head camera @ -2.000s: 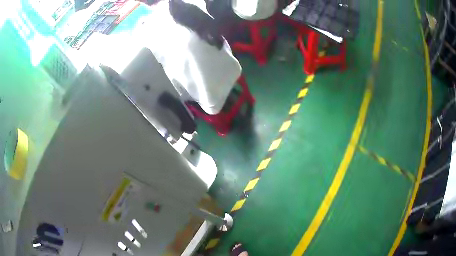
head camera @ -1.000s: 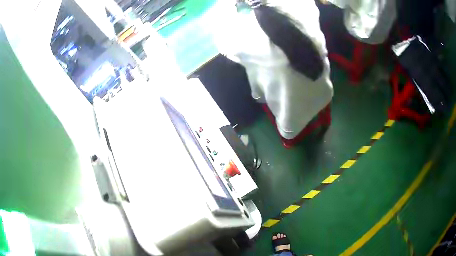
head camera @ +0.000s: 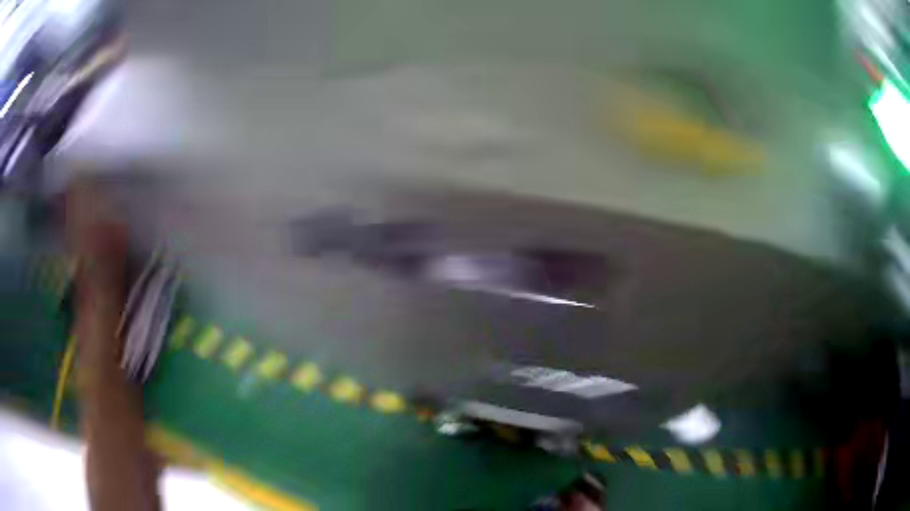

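Note:
The view is heavily blurred. A large grey machine cabinet point(head camera: 419, 160) fills the middle and top, with dark openings across its lower face. A brown upright shape point(head camera: 105, 369) stands at the left; it may be a forearm, but its upper end is smeared and no fingers can be made out. No held object can be made out. My right hand is not in view.
Green floor point(head camera: 249, 409) with a yellow-black striped line point(head camera: 344, 389) runs below the cabinet. A yellow mark point(head camera: 693, 140) is on the upper right. Part of a foot point(head camera: 584, 494) shows at the bottom edge. White patches are at the lower left.
The view has swung round, so the cabinet now spans the picture. The seated person in white and the red stools are no longer recognisable. The brown upright shape has appeared at the left.

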